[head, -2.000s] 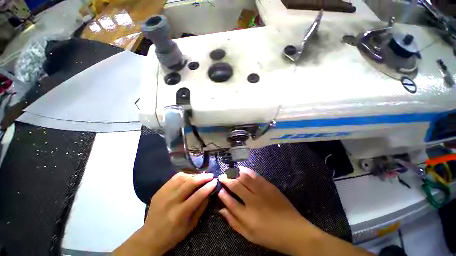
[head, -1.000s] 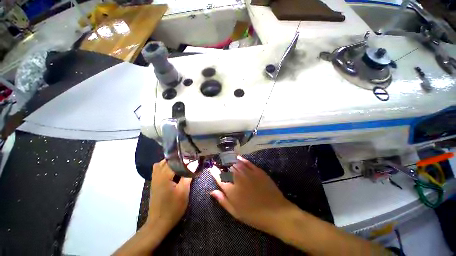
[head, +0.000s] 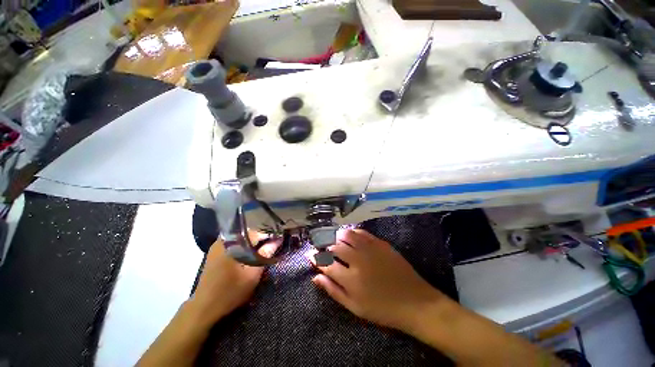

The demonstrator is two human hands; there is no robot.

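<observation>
The dark speckled garment panel [head: 287, 315] lies on the machine bed under the needle area of the white lockstitch machine [head: 302, 161]. My left hand [head: 233, 276] rests on the cloth left of the needle, its fingertips partly hidden behind the metal take-up lever guard [head: 233, 222]. My right hand [head: 377, 279] lies on the cloth just right of the needle, fingers bent, close to the presser foot. A smooth black piece [head: 205, 223] shows beside my left hand. The lamp lights the cloth between my hands. The needle itself is hidden.
A white pattern piece [head: 133, 147] and another speckled panel [head: 61, 279] lie on the left. A black phone-like slab [head: 470, 233] lies under the machine arm. Green loops [head: 623, 276] and an orange tool [head: 632, 228] lie at the right. Brown cloth [head: 449, 8] lies behind the machine.
My hands have moved from close together to either side of the needle, flat on the cloth. The cloth has shifted, and the smooth black piece shows less. The camera view has shifted slightly.
</observation>
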